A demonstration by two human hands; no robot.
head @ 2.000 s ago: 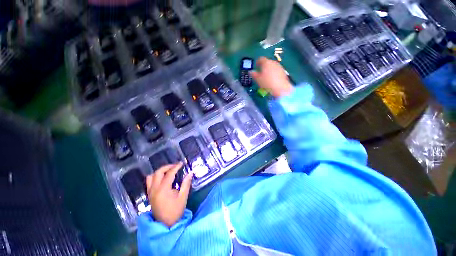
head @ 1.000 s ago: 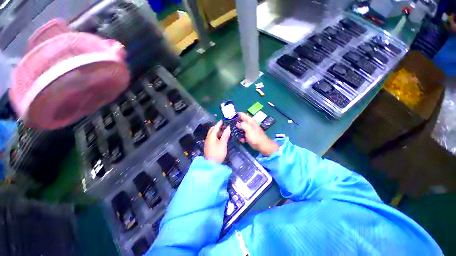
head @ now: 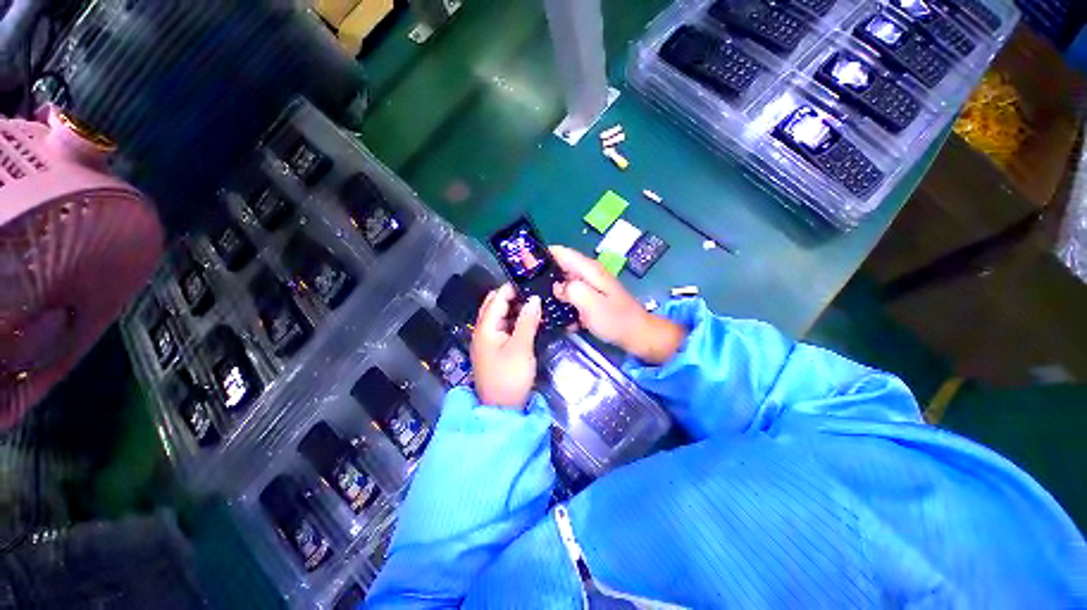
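A black keypad phone (head: 521, 253) with a lit screen is held upright between both hands above the near tray's back right corner. My left hand (head: 505, 346) grips its lower left side, thumb at the keys. My right hand (head: 600, 300) grips its right side, thumb on the keypad. Fingers hide part of the keys. The clear blister tray (head: 620, 399) below holds black phones with open backs. Right of the phone lie a green square (head: 606, 211), a white card (head: 617, 240) and a dark battery (head: 647, 254).
A second blister tray (head: 268, 280) of open-back phones is at the left. Stacked trays of keypad phones (head: 831, 131) are at the right. A thin dark tool (head: 689, 221), pale cylinders (head: 613, 145) and a metal post (head: 578, 72) are behind. A pink fan (head: 60, 256) is at far left; a carton (head: 954, 226) is at right.
Both hands came together on the phone; my left hand left the near tray and my right hand left the bench. The phone's screen now shows a dark coloured picture instead of white. The view has shifted.
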